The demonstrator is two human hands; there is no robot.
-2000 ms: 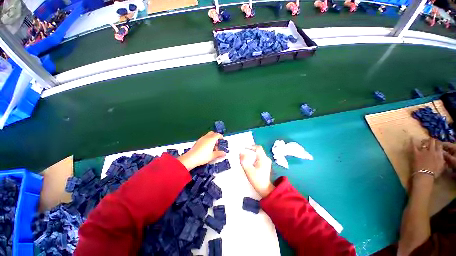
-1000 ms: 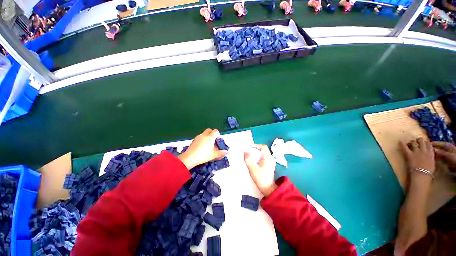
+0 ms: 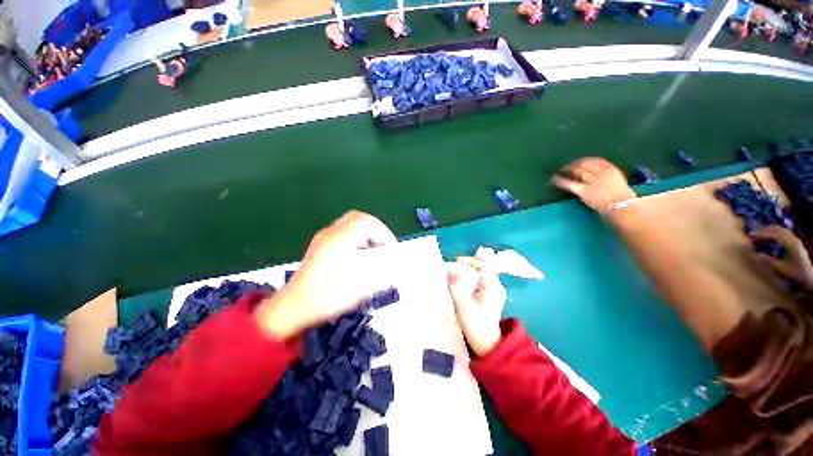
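Navy-black plastic parts [image 3: 330,396] lie heaped on a white sheet [image 3: 441,410], partly under my left forearm. A single part [image 3: 438,362] lies apart on the sheet. My left hand [image 3: 334,272] is blurred above the sheet's back part, fingers curled; whether it holds anything is hidden. My right hand [image 3: 479,298] is at the sheet's right edge, fingertips pinched together on something small and white that is hard to make out. A crumpled white tissue [image 3: 517,264] lies just beyond it on the teal bench.
Single parts [image 3: 506,199] sit along the near edge of the green belt [image 3: 294,178]. A neighbour's hand [image 3: 597,183] reaches over this edge from the right. A black tray [image 3: 455,109] of bluish parts stands beyond. A blue bin [image 3: 43,383] and cardboard [image 3: 89,338] are at left.
My left hand has moved left and turned; the part at its fingertips no longer shows. My right hand has moved slightly right. The neighbour's arm has reached to the belt edge.
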